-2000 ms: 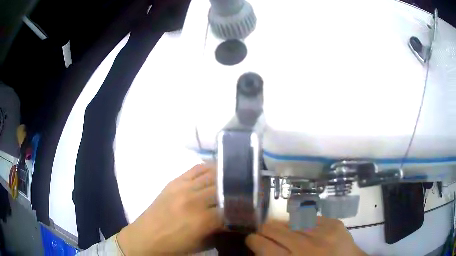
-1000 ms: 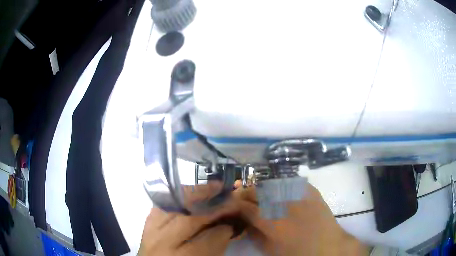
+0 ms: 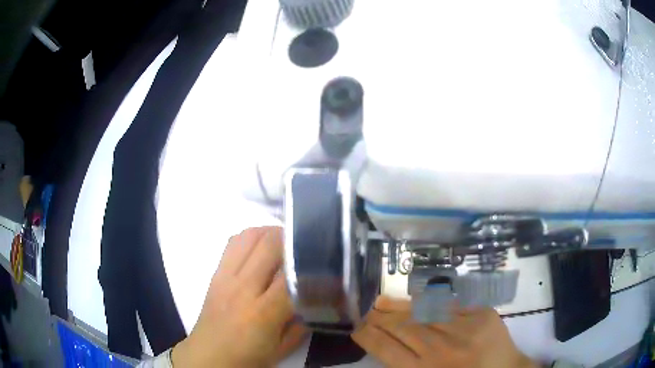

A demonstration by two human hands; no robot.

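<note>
The white sewing machine head (image 3: 460, 108) fills the upper middle and right. Its shiny take-up lever guard (image 3: 321, 248) stands in front of the space between my hands. A black fabric piece (image 3: 334, 350) shows between my hands at the bottom. My left hand (image 3: 248, 302) lies left of the guard, fingers pointing up, fingertips partly behind the guard. My right hand (image 3: 438, 338) lies at the right, fingers on or beside the cloth, partly behind the grey attachment (image 3: 433, 298). The needle area is hidden; I cannot tell whether either hand grips the cloth.
Long black fabric strips (image 3: 133, 194) lie left of the machine. A smartphone (image 3: 580, 295) lies at the right. Blue plastic (image 3: 86, 348) shows at the lower left. Yellow looped handles (image 3: 18, 257) are at the far left edge. The tension dial (image 3: 492, 248) sticks out from the head's front.
Compared with one second ago, the view has shifted, so the machine appears further right. My hands were close together below the guard; now they are apart, with black cloth showing between them.
</note>
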